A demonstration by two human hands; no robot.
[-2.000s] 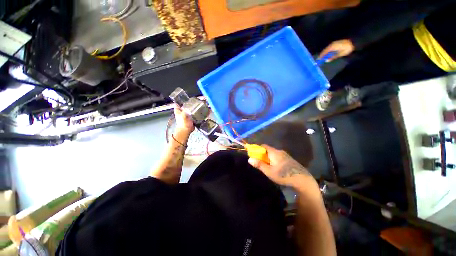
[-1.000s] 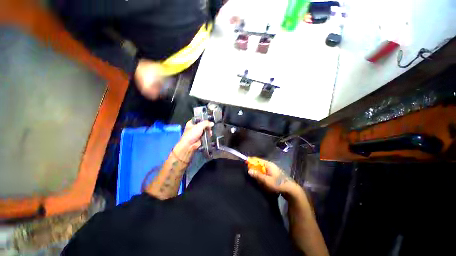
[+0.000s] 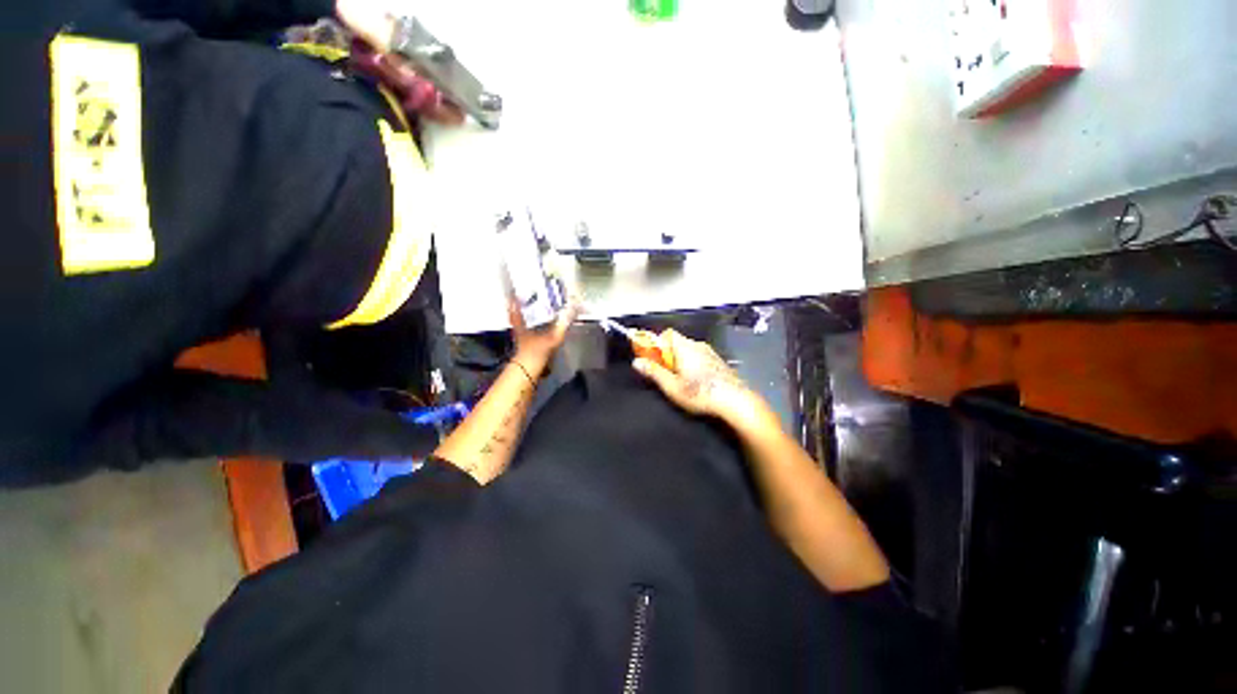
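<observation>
My left hand (image 3: 540,339) holds a grey metal mould insert (image 3: 526,271) upright at the near edge of the white table (image 3: 760,176). My right hand (image 3: 699,376) grips the orange handle of a hand tool (image 3: 653,349). Its thin pale blade points left towards the insert; whether it touches cannot be told. Just right of the insert, a thin dark bar with two small dark blocks (image 3: 628,254) lies on the table.
A coworker in dark clothing with yellow bands (image 3: 258,190) stands at the left, a hand by a metal bar and dark red parts (image 3: 407,84). A blue crate (image 3: 356,481) is below left. A red-and-white box (image 3: 1015,52) lies upper right. Orange machinery (image 3: 1058,346) is at right.
The view has turned from the machine and blue crate to the white table. The insert is now at the table edge, still in my left hand. The coworker now fills the left side.
</observation>
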